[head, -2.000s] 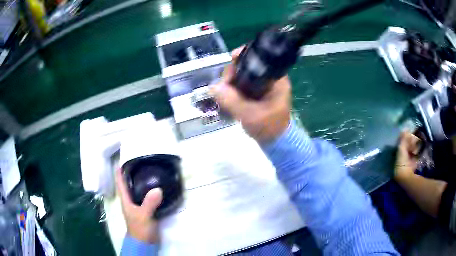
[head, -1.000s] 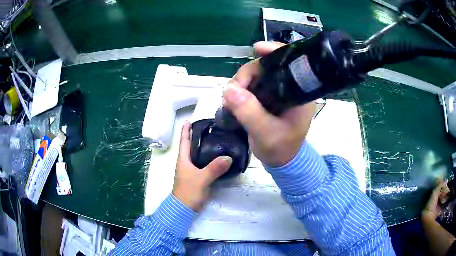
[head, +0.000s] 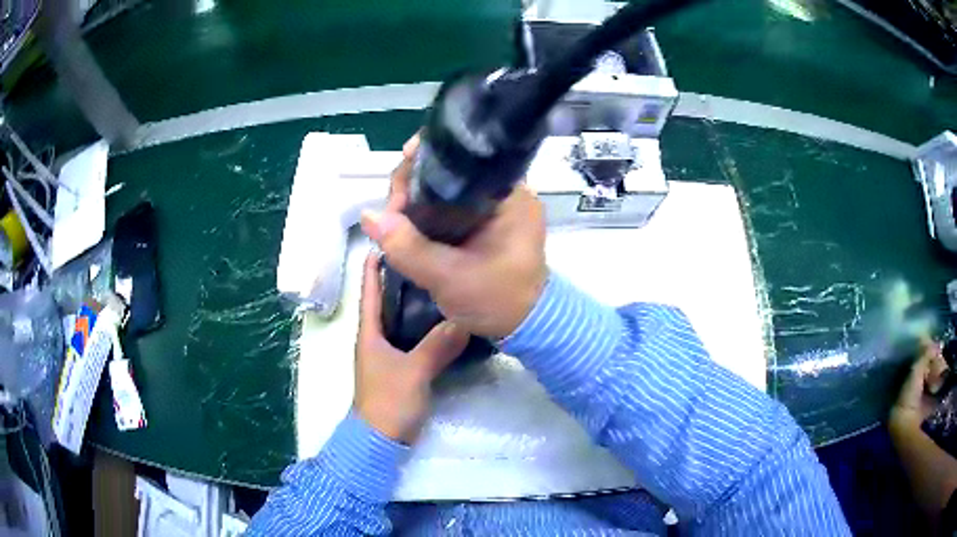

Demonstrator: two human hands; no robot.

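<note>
A white camera with its bracket arm lies on the white work mat. Its black domed front is mostly hidden under my hands. My left hand grips the dome from the near left side, thumb on top. My right hand is closed around the black electric screwdriver, held tilted over the dome. The screwdriver's tip is hidden behind my right hand, so contact with a screw cannot be seen.
The screw feeder with its shiny pick-up front stands behind the mat. Boxes, a black case and plastic bags lie at left. Another person's hand and a white housing show at the far right.
The screwdriver has swung left and stands steeper over the dome, uncovering the feeder's front. My right hand has moved left with it. My left hand still holds the dome.
</note>
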